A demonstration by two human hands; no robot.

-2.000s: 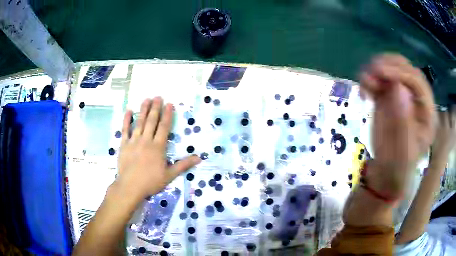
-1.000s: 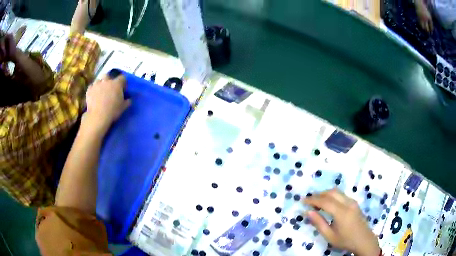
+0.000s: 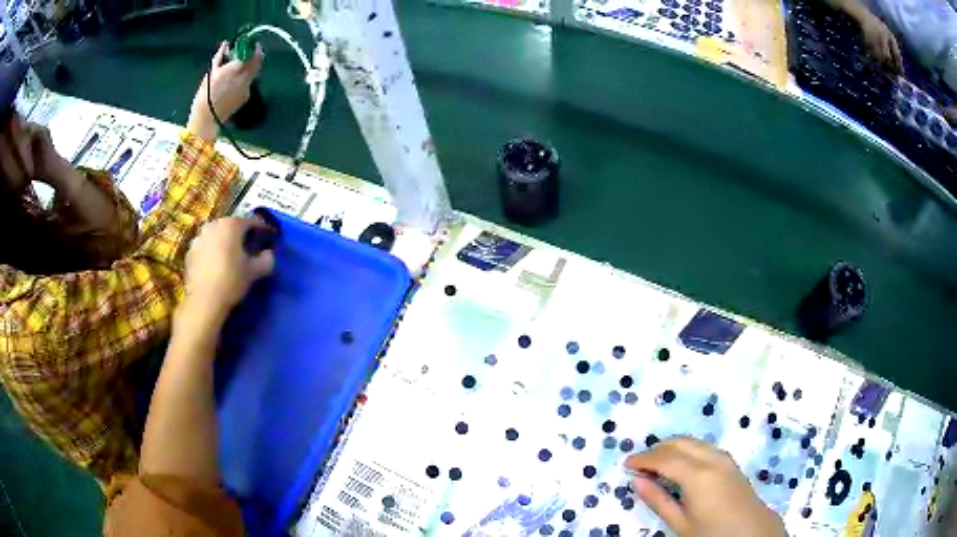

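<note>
My left hand (image 3: 218, 271) is at the far left corner of the blue tray (image 3: 304, 362), with its fingers around a black round part (image 3: 260, 233), partly hidden by them. My right hand (image 3: 705, 485) is low over the plastic-covered bench (image 3: 640, 309), thumb and forefinger close together among small black round pads (image 3: 668, 396). Whether a pad is between the fingertips cannot be told. One small dark disc (image 3: 347, 338) lies in the tray.
Black cylindrical units stand on the green belt (image 3: 672, 178), one beyond the bench (image 3: 528, 180), another at right (image 3: 836, 299). A speckled metal post (image 3: 383, 105) rises behind the tray. At left, a person in a yellow checked sleeve (image 3: 189, 199) holds a green item near a cable.
The view has swung left since the first frame, and my left hand has gone from the bench to the tray. My right hand has come down over the pads, its fingertips closer together.
</note>
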